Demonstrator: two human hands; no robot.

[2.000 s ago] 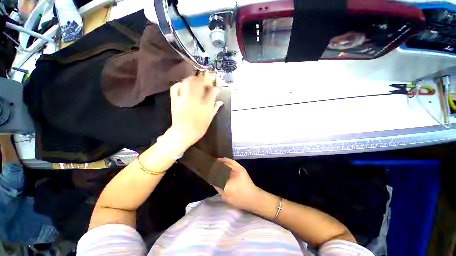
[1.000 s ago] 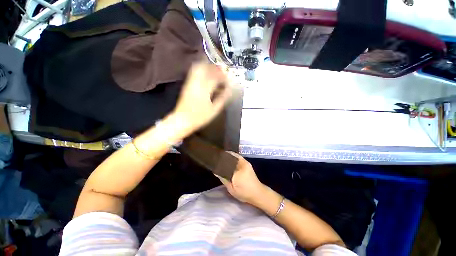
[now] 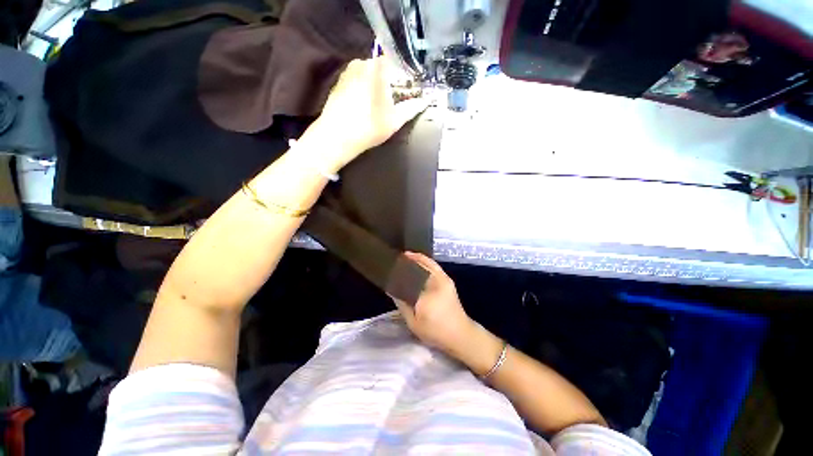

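Observation:
The black garment body (image 3: 143, 125) lies on the table left of the needle, with a rounded reddish-brown flap (image 3: 254, 76) on it. A brown band (image 3: 365, 249) runs from under my left forearm to the lap edge, beside brown cloth (image 3: 392, 183) leading up to the needle area. My left hand (image 3: 361, 111) is at the presser foot (image 3: 407, 92), fingers spread on the cloth there; its fingertips are partly hidden by the metal guard. My right hand (image 3: 432, 303) holds the folded end of the brown band below the table edge.
A dark red phone case with a black strap (image 3: 651, 53) looms at upper right. Snips (image 3: 749, 184) lie on the table (image 3: 553, 209) at the right. The ruler-marked edge (image 3: 579, 264) crosses in front. A blue crate (image 3: 713, 365) stands lower right. A person's denim-clad part (image 3: 31, 307) shows at far left.
My left hand has moved up to the presser foot, its thumb now near the needle area. The view has shifted closer to the machine head. My right hand keeps hold of the band end.

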